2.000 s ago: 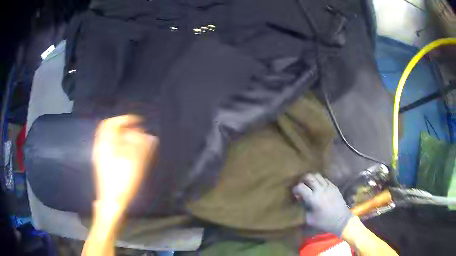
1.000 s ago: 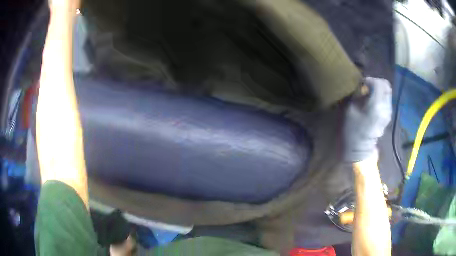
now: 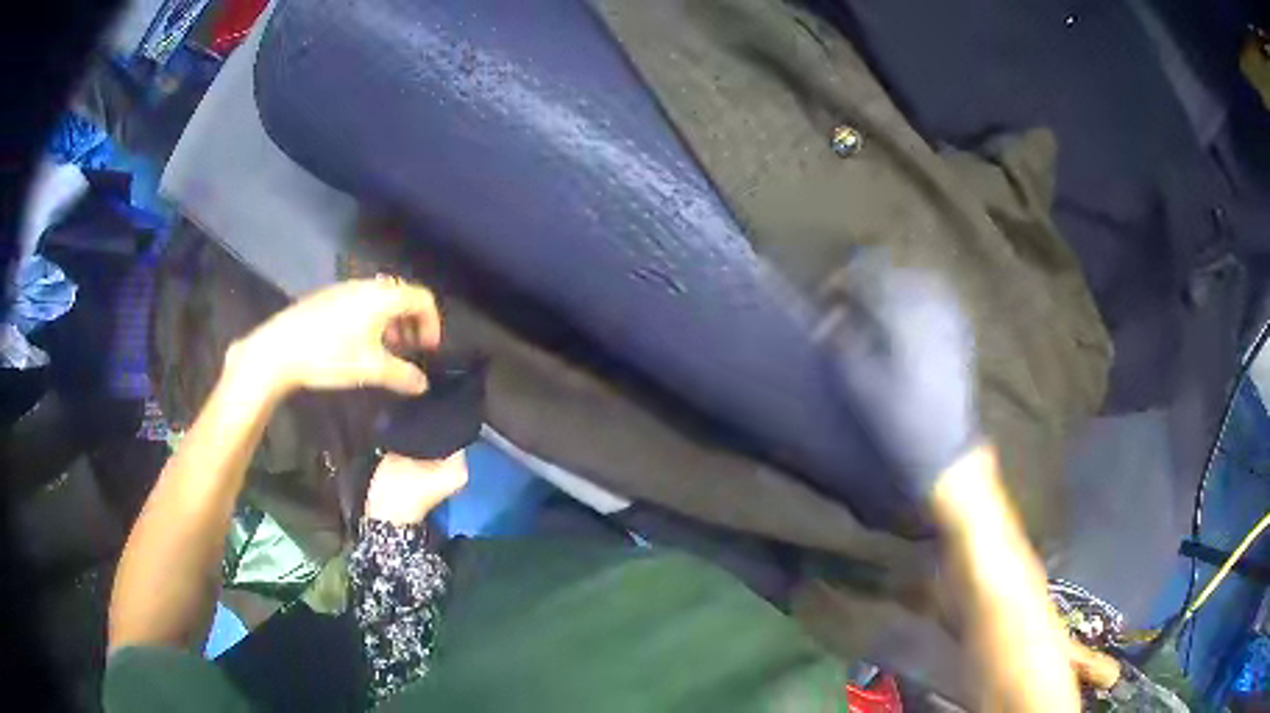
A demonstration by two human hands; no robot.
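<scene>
The olive-brown jacket (image 3: 891,181) lies open around the long navy pressing pad (image 3: 557,181), with cloth above and below it. A metal button shows on its upper part. My bare left hand (image 3: 341,337) is at the pad's lower left, fingers curved and apart from the thumb, with nothing clearly held. My right hand (image 3: 905,369), in a grey-blue glove, is blurred over the pad's lower right end and the jacket; its grip is unclear. The steam iron (image 3: 1093,662) rests at the lower right, partly hidden by my right forearm.
Another hand (image 3: 415,488) with a patterned sleeve and dark cloth is just below my left hand. Dark garments (image 3: 1003,70) lie behind the jacket. A yellow hose (image 3: 1233,568) and a black cord are at the right. A red item (image 3: 875,692) is at the bottom edge.
The view has turned. The dark lining no longer covers the pad, and the olive jacket lies around it. My left hand came back from the top edge; my right moved towards the pad's end.
</scene>
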